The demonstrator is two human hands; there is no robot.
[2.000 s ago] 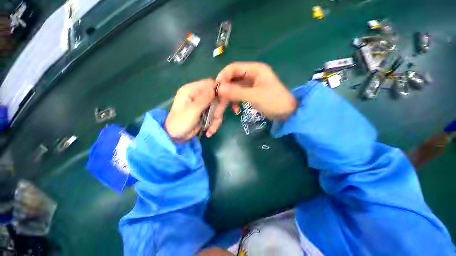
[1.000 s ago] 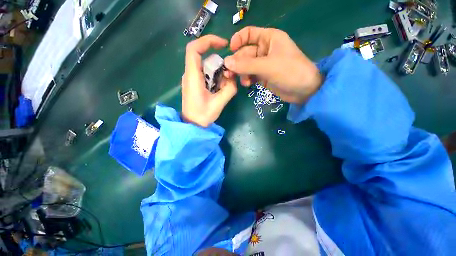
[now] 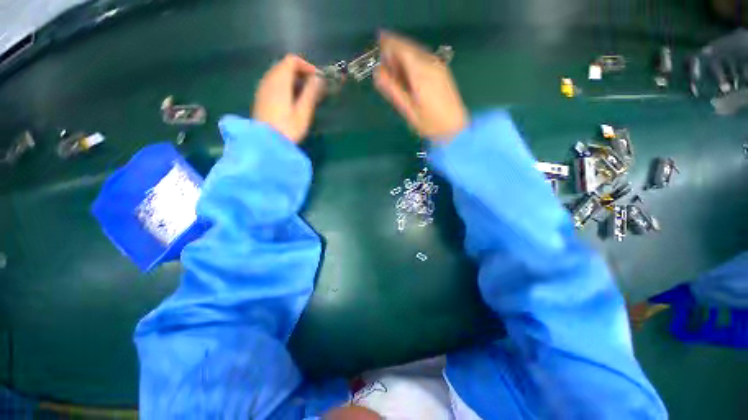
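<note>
My left hand is at the top middle, its fingertips closed on a small silver device unit that is blurred. My right hand is just to the right, blurred, with its fingers bent beside another silver unit. Whether the right fingers hold anything cannot be told. A loose heap of tiny white hollow gaskets lies on the green mat below my right hand, with one stray gasket nearer me.
A blue bin of white bits stands beside my left sleeve. Single units lie at left. A unit pile and a yellow piece are at right. Another person's hand and blue sleeve show at the right edge.
My hands have moved apart and forward from the unit they were working on together. The view has shifted, so the heap and unit pile appear lower in the picture.
</note>
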